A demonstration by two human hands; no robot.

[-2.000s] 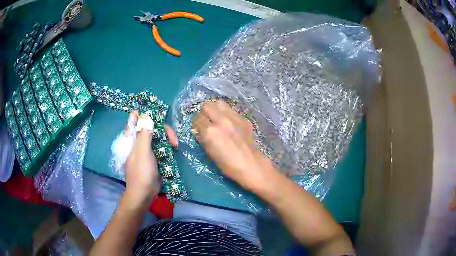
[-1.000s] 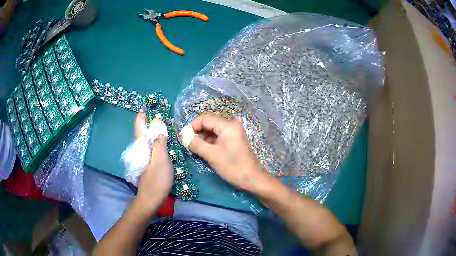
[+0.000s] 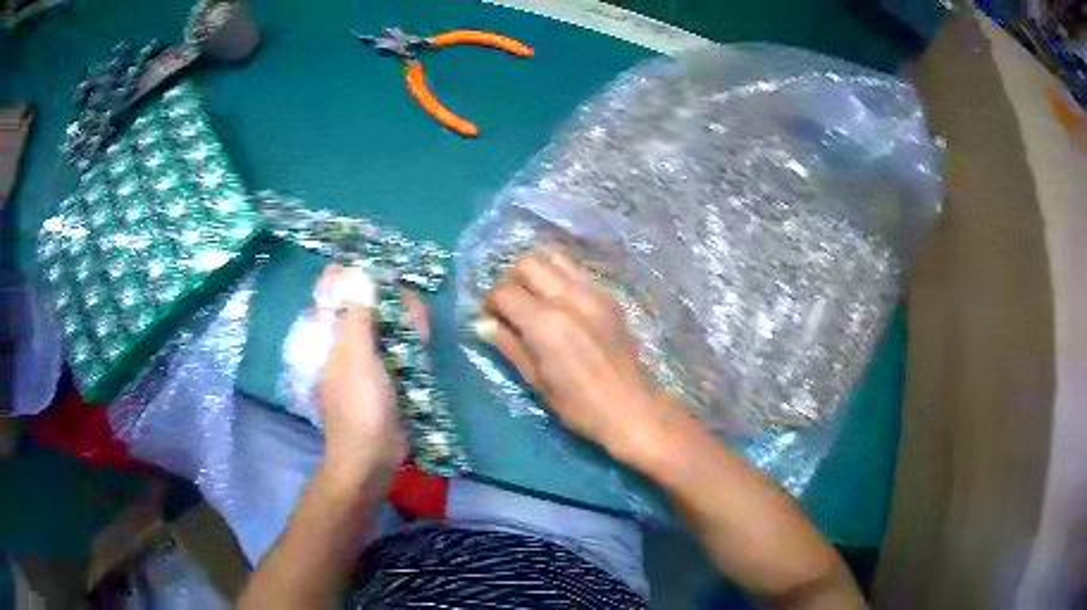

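My left hand (image 3: 355,358), with a white wrap on the thumb and a white wad in the palm, is closed on a narrow PCB strip (image 3: 427,411). Another PCB strip (image 3: 310,223) runs from there up-left to the panels. My right hand (image 3: 566,334) is at the near left opening of a large clear plastic bag (image 3: 763,238) filled with small metal components. Its fingertips are bent down at the heap and blurred. Whether they hold a component cannot be seen.
Diagonal cutters (image 3: 443,72) with orange handles lie beyond the hands. Green PCB panels (image 3: 143,238) are stacked at left on clear film (image 3: 197,381). A tape roll (image 3: 221,26) and more strips (image 3: 101,101) lie behind them. A cardboard carton (image 3: 971,322) stands at right. A red stool (image 3: 420,491) shows below the bench.
My right hand has moved from beside the strip back to the bag's opening. My left hand still holds the strip. The whole view has shifted, with things lying further right in the picture.
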